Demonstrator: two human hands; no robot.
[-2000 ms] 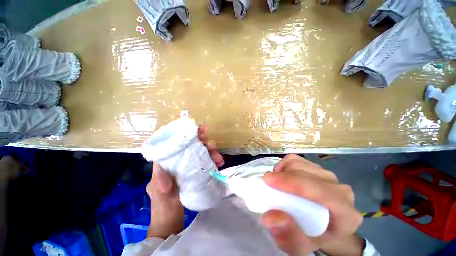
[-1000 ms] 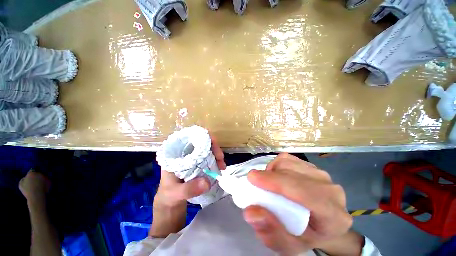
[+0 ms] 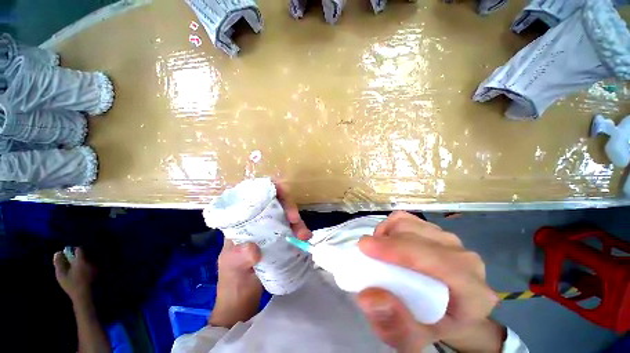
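My left hand (image 3: 240,265) holds a pale garment tube (image 3: 266,241) over my lap, just below the table's front edge. Its thick white ruffled cuff (image 3: 242,200) points up and to the left. My fingers wrap behind the tube and my thumb lies on its front. My right hand (image 3: 435,276) is shut on a white glue bottle (image 3: 394,276), tilted with its teal nozzle at the right side of the tube, just below the cuff. Whether the nozzle touches the cloth, I cannot tell. More pale pleated cloth (image 3: 349,226) shows behind the bottle.
Grey tubes (image 3: 52,89) lie stacked at the left of the film-covered table (image 3: 304,138). Open-ended tubes (image 3: 546,69) stand or lean along the back and right. A white bottle (image 3: 615,138) lies at the right edge. Another person's hand (image 3: 74,272), blue crates (image 3: 190,320) and a red stool (image 3: 587,276) show below.
The tube has turned in my left hand, so its cuff opening now tips up-left instead of facing me. The right hand and bottle have shifted slightly right. The other person's hand has moved right.
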